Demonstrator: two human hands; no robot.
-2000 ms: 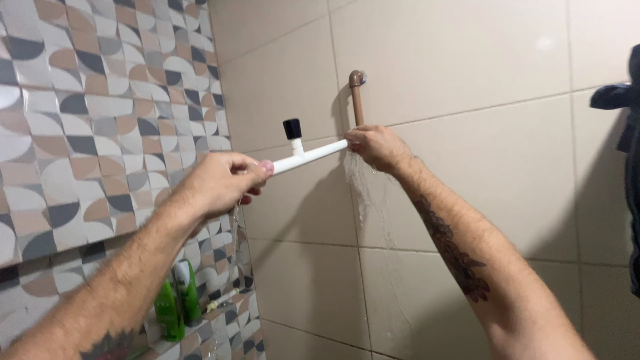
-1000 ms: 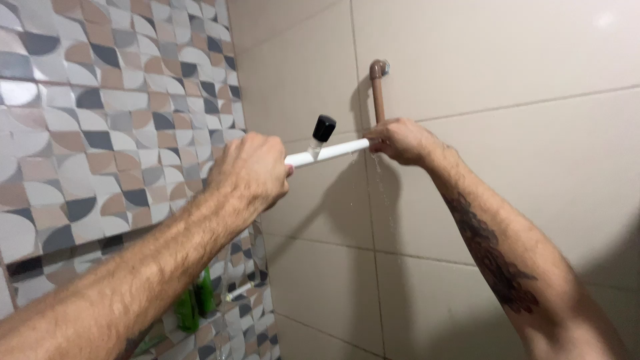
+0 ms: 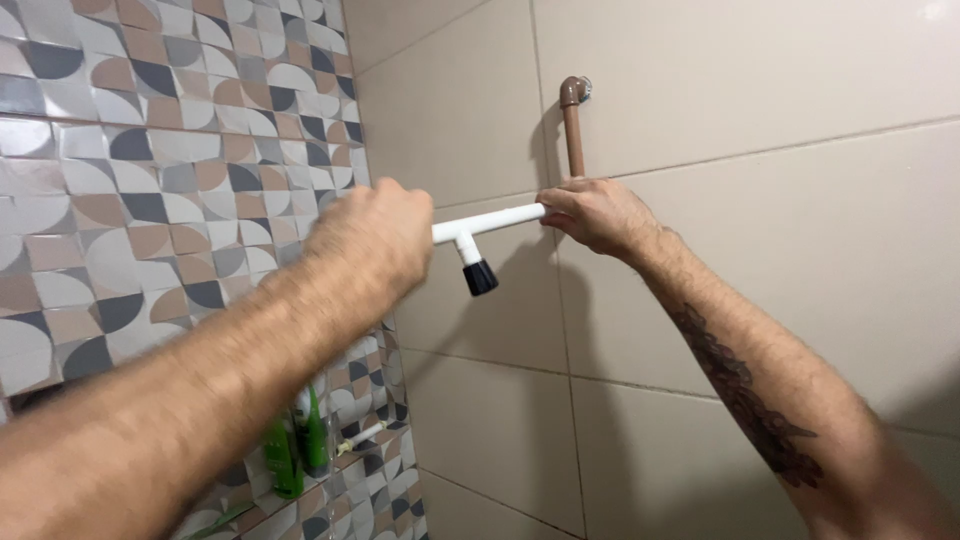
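A white plastic pipe (image 3: 491,221) with a side stem and black knob (image 3: 480,277) spans between my hands, the knob pointing down. My left hand (image 3: 371,229) is closed around the pipe's near end. At the other end, my right hand (image 3: 600,214) grips the pipe where it meets the brown pipe (image 3: 574,139); my fingers hide the joint. The brown pipe hangs from a brown elbow (image 3: 574,91) at the wall.
Geometric-patterned tiles (image 3: 180,180) cover the left wall, and large beige tiles (image 3: 735,90) the wall ahead. Green bottles (image 3: 283,457) and a small white tube (image 3: 362,437) stand or lie on a ledge at the lower left, below my left forearm.
The black knob pointed up in both earlier frames and now points down, the white pipe having turned. Water seen falling below my right hand earlier no longer shows.
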